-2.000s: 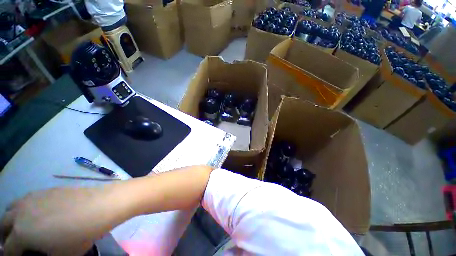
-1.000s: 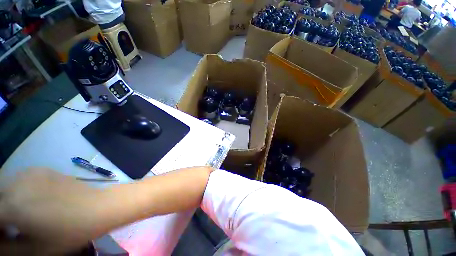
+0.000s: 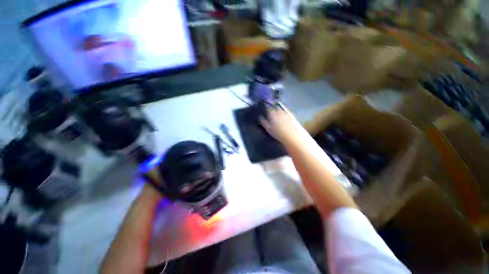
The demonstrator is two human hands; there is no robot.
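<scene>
The view is blurred. A black-domed security camera (image 3: 191,170) stands near the front of the table, with blue glow at its left and red glow under its light panel. My left hand (image 3: 154,175) is at the camera's left side; its fingers are mostly hidden, so its hold cannot be told. My right hand (image 3: 277,122) is over the upper part of the black mouse pad (image 3: 256,142), fingers slightly bent. The mouse cannot be made out, and whether the hand holds it is unclear. A black antenna (image 3: 219,152) lies right of the camera.
A monitor (image 3: 115,43) with a lit picture stands at the back left. Several dome cameras stand at the left, one of them here (image 3: 115,124). Another camera (image 3: 266,77) stands behind the pad. A pen (image 3: 230,137) lies mid-table. Open cartons (image 3: 370,123) stand at the right.
The view has swung left, bringing the monitor and the front camera into sight. My right hand has moved from the lower left to the mouse pad. My left hand has come into view.
</scene>
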